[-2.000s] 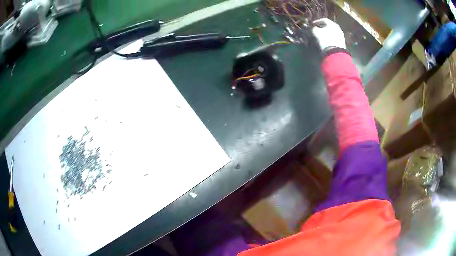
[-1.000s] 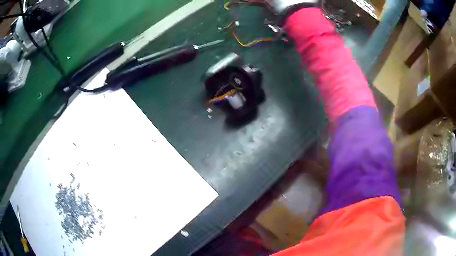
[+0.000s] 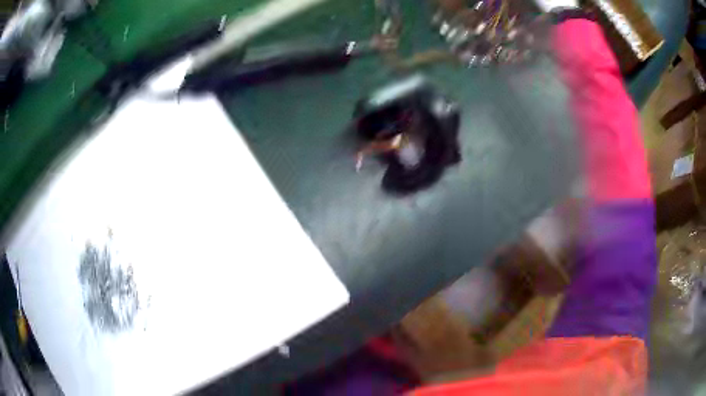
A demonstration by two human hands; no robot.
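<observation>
My right hand, in a white glove, is mostly cut off by the top edge at the right; only a sliver shows above the pink sleeve, beside the wire harnesses. What its fingers do is hidden. My left hand is out of the picture; part of a purple sleeve shows at the bottom. A black camera head shell with orange wires and a pale part inside lies on the dark green mat, blurred and untouched.
A white sheet bears a heap of small dark screws. A black electric screwdriver lies behind it, with another dark tool nearby. A yellow-handled screwdriver is at the left edge. White housings stand at the top left. Cardboard boxes are at right.
The view has shifted and blurred. My right arm has moved rightward relative to the shell, and its glove is now almost out of the picture. The shell stays on the mat.
</observation>
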